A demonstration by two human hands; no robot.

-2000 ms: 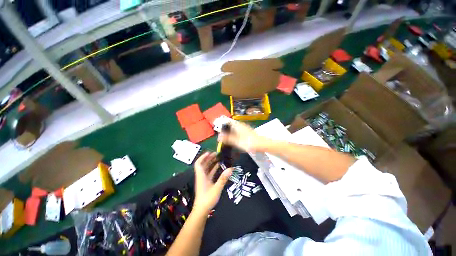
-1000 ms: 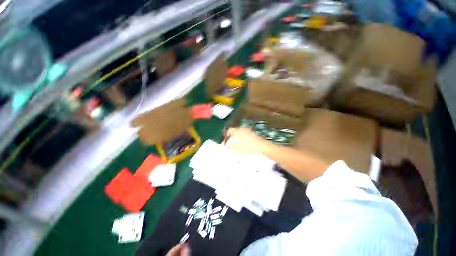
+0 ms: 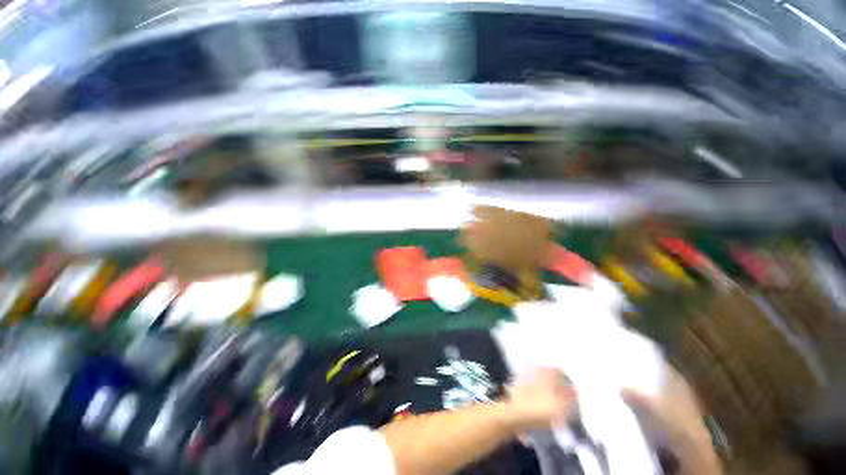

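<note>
The view is strongly blurred. White card inserts (image 3: 594, 339) form a large pile at the right of the black bench top. My left hand (image 3: 543, 399) reaches across from the left and closes on a white card at the pile's near part. My right hand (image 3: 663, 408) is at the card's right side, its fingers at the edge; its grip is blurred. Batteries (image 3: 461, 378) lie loose left of the pile. A yellow box (image 3: 506, 286) with a raised brown lid stands behind, dark contents inside, its right side partly hidden by the cards.
Red-orange squares (image 3: 403, 272) and small white pieces (image 3: 375, 304) lie on the green belt (image 3: 320, 278). Dark cables (image 3: 348, 376) are heaped left of the batteries. More boxes stand along the belt at both sides. A brown carton (image 3: 747, 371) is at the right.
The view has swung left to face the belt. My left hand has come from the lower edge to the white cards. My right hand has come back from the pile's far end to its right side.
</note>
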